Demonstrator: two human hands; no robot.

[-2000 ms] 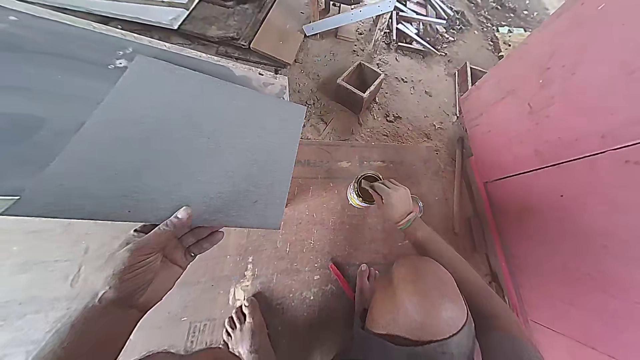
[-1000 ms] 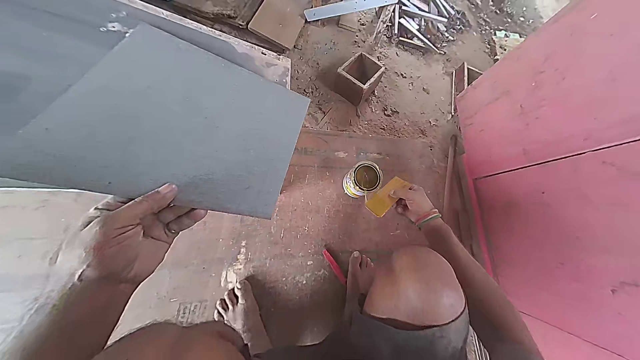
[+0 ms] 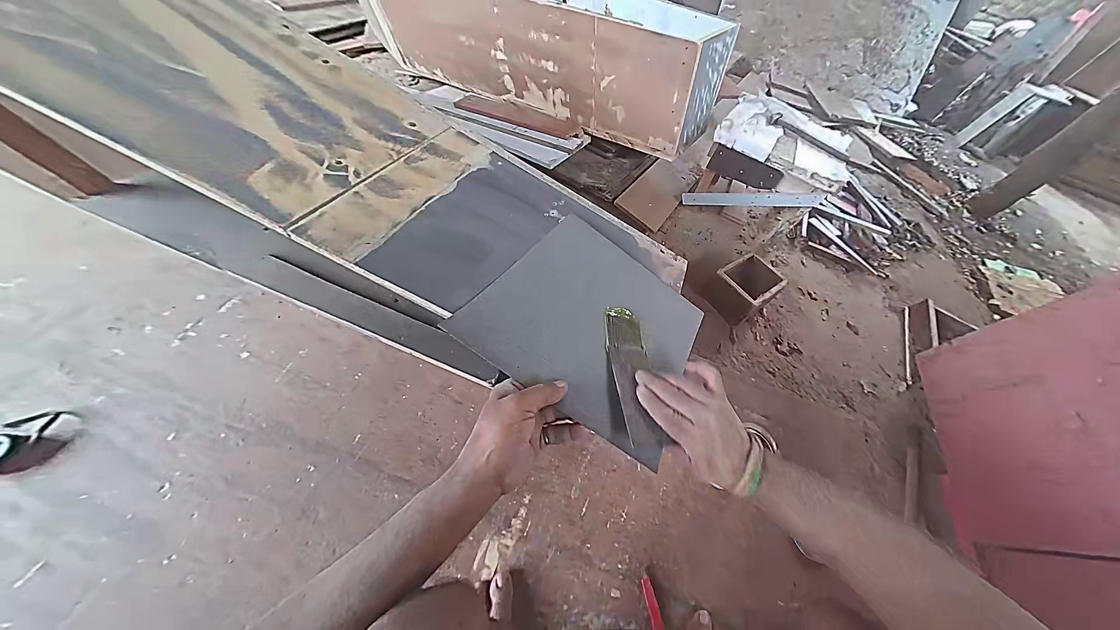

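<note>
My left hand (image 3: 523, 429) grips the lower left edge of a thin grey sheet (image 3: 534, 324), thumb on top and fingers beneath. Over the sheet's right part, my right hand (image 3: 696, 420) holds a flat spreader (image 3: 632, 385), which looks dark from this side and lies against the surface. A wet greenish-yellow smear (image 3: 619, 313) shows at the far end of the spreader. Beyond the sheet is a large panel (image 3: 472, 232) with a dark grey painted area. The can seen earlier is out of sight.
At the right stands a pink panel (image 3: 1024, 420). An open wooden box (image 3: 748, 284) sits on the dirt ground, with scrap strips (image 3: 853, 223) behind it. A reddish board (image 3: 262, 455) spans the left and lower area. A red object (image 3: 651, 604) lies near my feet.
My right hand has gone from the can to the grey sheet, with the spreader, which looked yellow a second ago. A smear now shows on the sheet. The view has swung up and left.
</note>
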